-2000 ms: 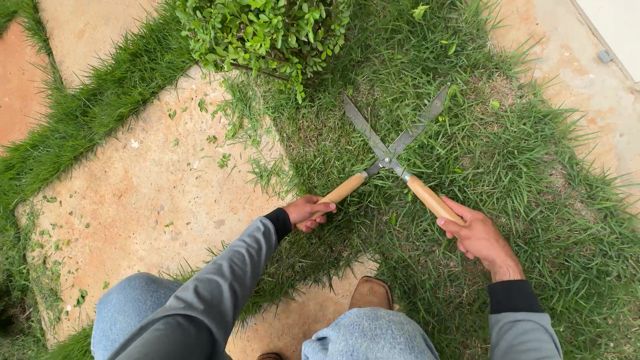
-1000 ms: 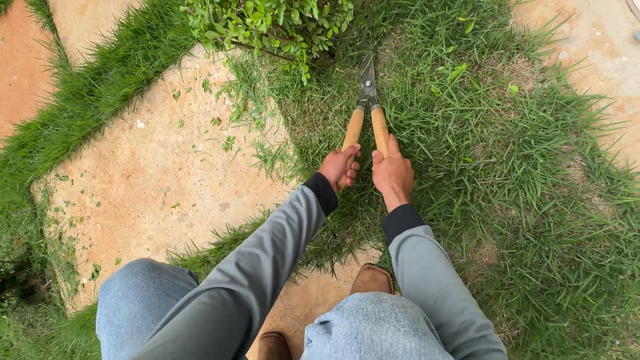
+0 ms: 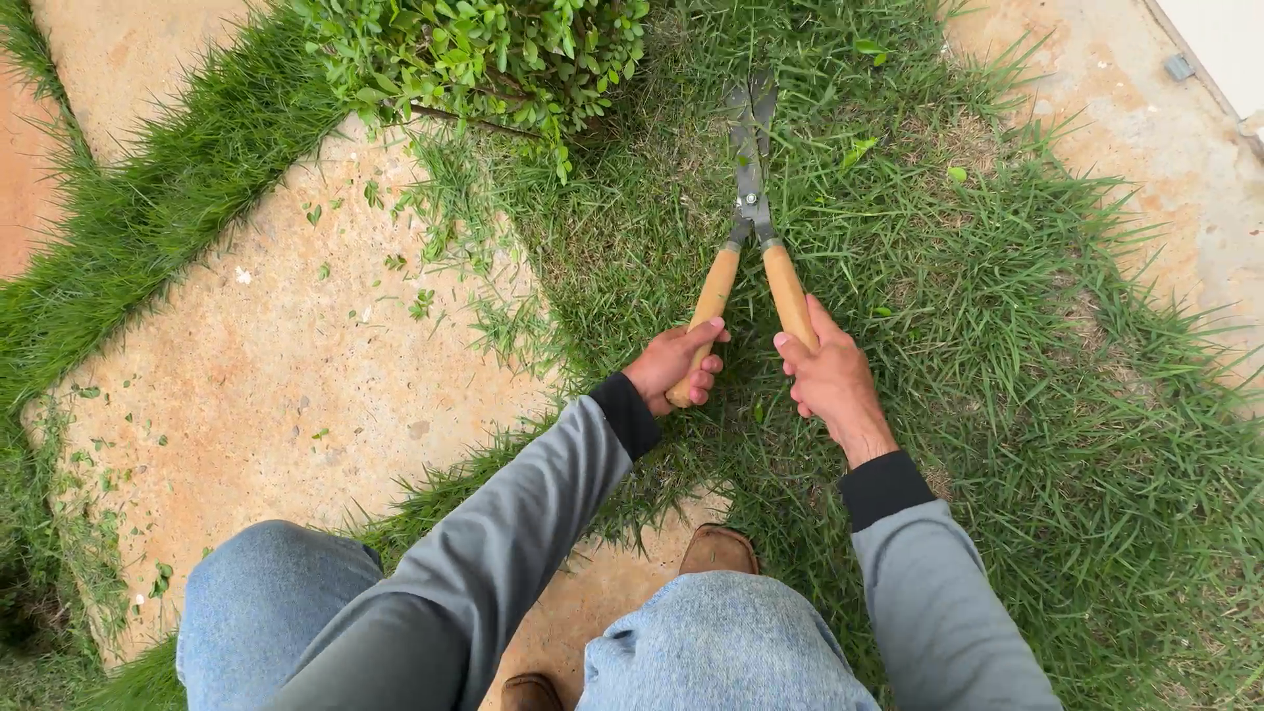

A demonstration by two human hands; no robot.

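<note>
A pair of hedge shears with wooden handles and dark metal blades points away from me over the grass. My left hand is closed around the left handle near its end. Around the right handle my right hand is closed, its thumb lying on the wood. The blades are nearly together, with their tips partly hidden among grass blades. The two handles stand a small distance apart in a narrow V.
A leafy green shrub grows left of the blades. Stone slabs with scattered leaves and clippings lie at left; another slab is at upper right. My brown boot is below the shears.
Two seconds ago the shears were wide apart; one second ago the handles were close together. Now the handles are slightly farther apart than then, and both hands have stayed on them.
</note>
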